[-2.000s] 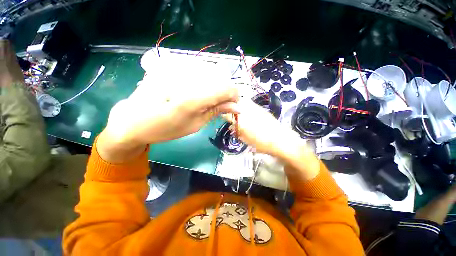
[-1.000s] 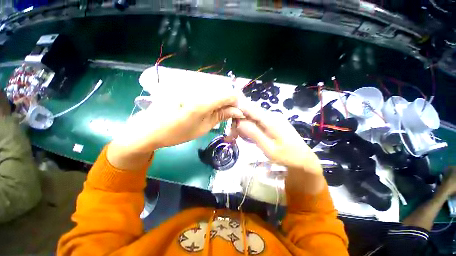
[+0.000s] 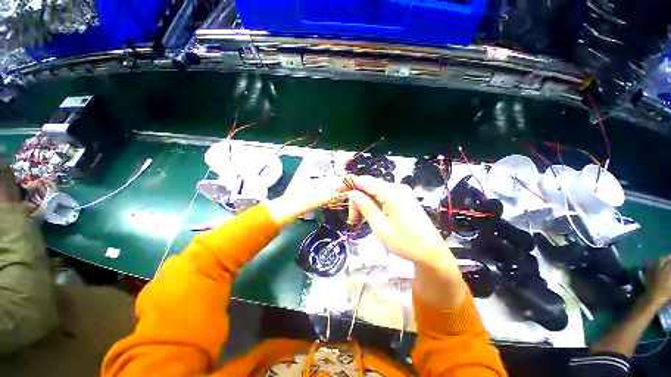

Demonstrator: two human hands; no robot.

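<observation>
My left hand point(image 3: 313, 197) and my right hand point(image 3: 393, 217) meet at the fingertips above the white sheet point(image 3: 379, 261). The fingers pinch thin red lead wires point(image 3: 351, 185); the wire ends between the fingertips are too small to make out. Below the hands a round black housing point(image 3: 324, 251) with inner rings lies at the sheet's left edge, and reddish wires run up from it toward the hands. Small black rings point(image 3: 374, 166) lie in a cluster just behind the hands.
White housings stand at back left point(image 3: 254, 168) and right point(image 3: 513, 177). Black parts point(image 3: 508, 258) are piled at right. A black device point(image 3: 73, 129) and wired parts point(image 3: 37, 158) are at far left. Blue bins point(image 3: 360, 18) sit behind. People's arms show at both sides.
The view has tilted up, bringing the blue bins in. My left hand has moved off the white housings at back left, which now show. Both hands still meet at the fingertips.
</observation>
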